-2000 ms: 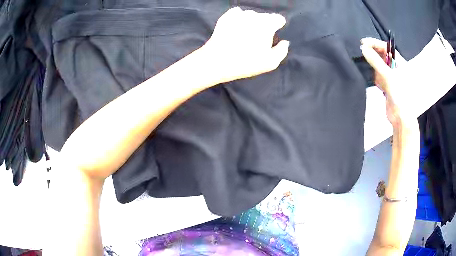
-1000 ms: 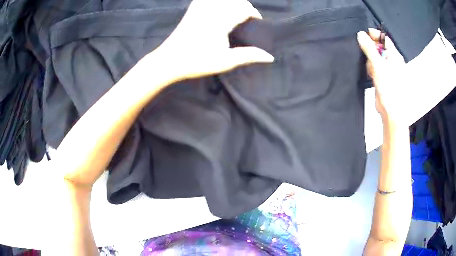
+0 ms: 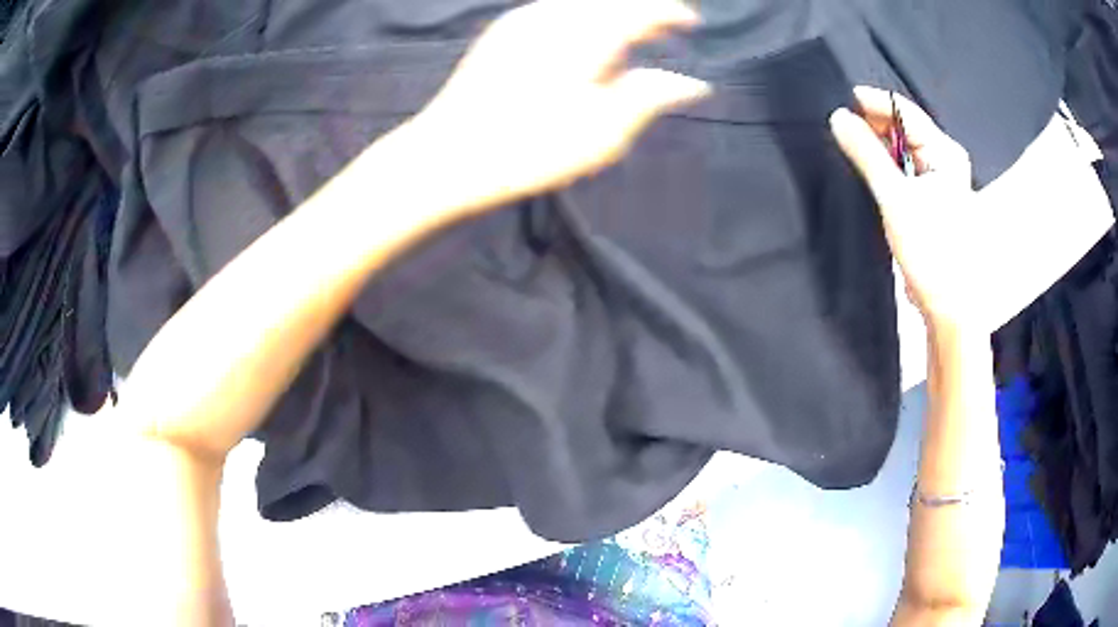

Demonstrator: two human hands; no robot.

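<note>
A black garment (image 3: 687, 282) lies spread in front of me, its waistband (image 3: 282, 80) along the top and its wavy lower edge hanging toward me. My left hand (image 3: 552, 104) is over the waistband, thumb and forefinger apart, with nothing visible between them; its palm side is hidden. My right hand (image 3: 913, 184) is at the garment's upper right corner and holds small thread snips (image 3: 900, 137), their dark tips pointing up. The grip of the snips is mostly hidden by the fingers. I cannot tell whether the right fingertips touch the cloth.
More black cloth (image 3: 969, 74) lies behind the garment. Narrow dark strips (image 3: 49, 331) hang at the left. Dark pieces (image 3: 1073, 404) hang at the right beside a blue plastic thing (image 3: 1024, 490). The pale table (image 3: 392, 551) is overexposed. Purple-teal patterned clothing (image 3: 613, 588) shows at the bottom.
The right end of the waistband first came into view flat, then moved left and slightly down. My left hand has shifted left overall. My right hand has moved left with the snips.
</note>
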